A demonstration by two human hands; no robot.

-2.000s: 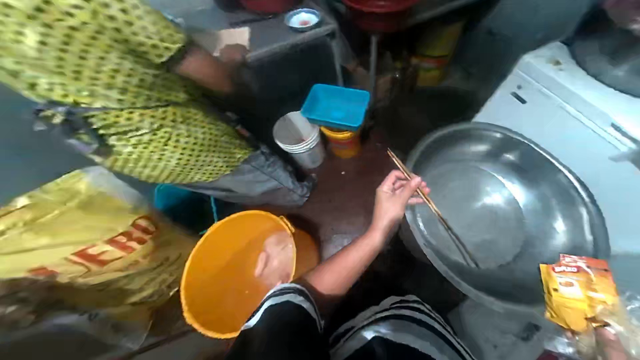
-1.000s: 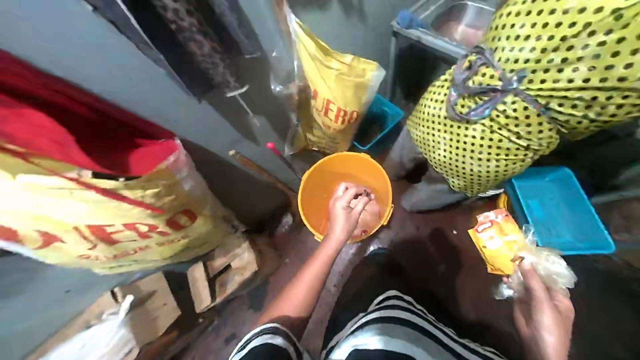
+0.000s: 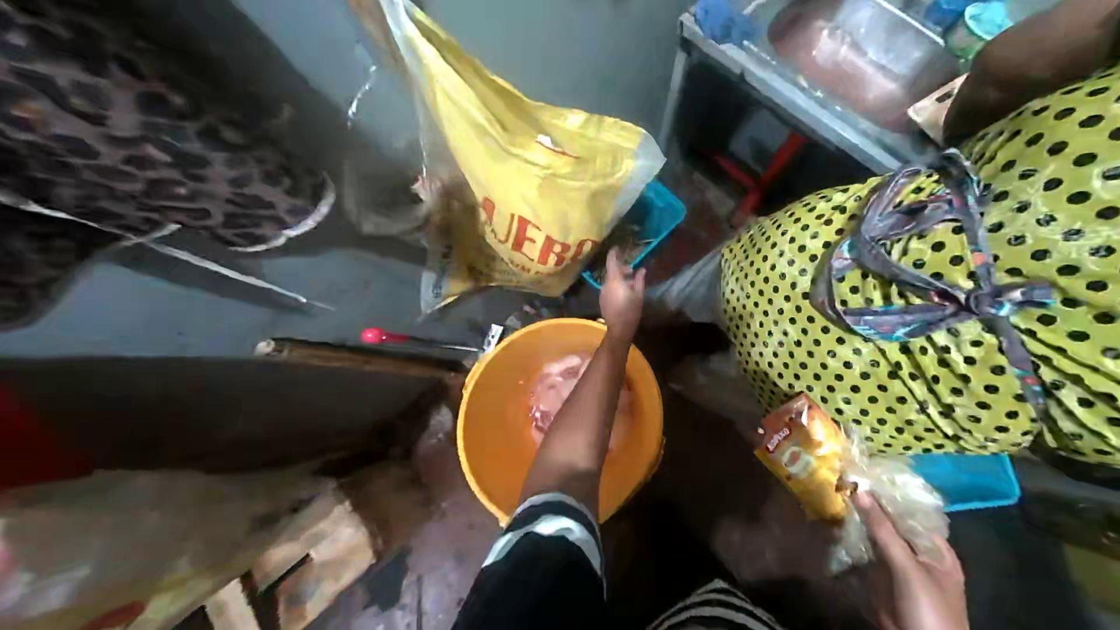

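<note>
My left hand (image 3: pixel 621 293) reaches over the orange bucket (image 3: pixel 649 411) to its far side, fingers apart and nothing seen in them. It is beside the yellow woven sack (image 3: pixel 534 188) and in front of the blue plastic bin (image 3: pixel 663 219). Pale raw meat (image 3: pixel 553 394) lies in the bucket, partly hidden by my forearm. At the lower right, my right hand (image 3: pixel 914 564) grips a crumpled clear plastic bag (image 3: pixel 901 499) together with a yellow and brown packet (image 3: pixel 807 455). How the two are joined cannot be told.
A co-worker in a yellow dotted garment (image 3: pixel 884 350) stands close on the right. Behind is a table (image 3: pixel 787 83) with a metal tray (image 3: pixel 875 52). A wooden stick (image 3: pixel 350 354) and a red-tipped rod (image 3: pixel 376 336) lie left of the bucket. A blue tray (image 3: pixel 967 481) is at right.
My left hand held thin sticks over a metal basin, then was at the meat in the bucket, and is now beyond the bucket without them. The view has swung left.
</note>
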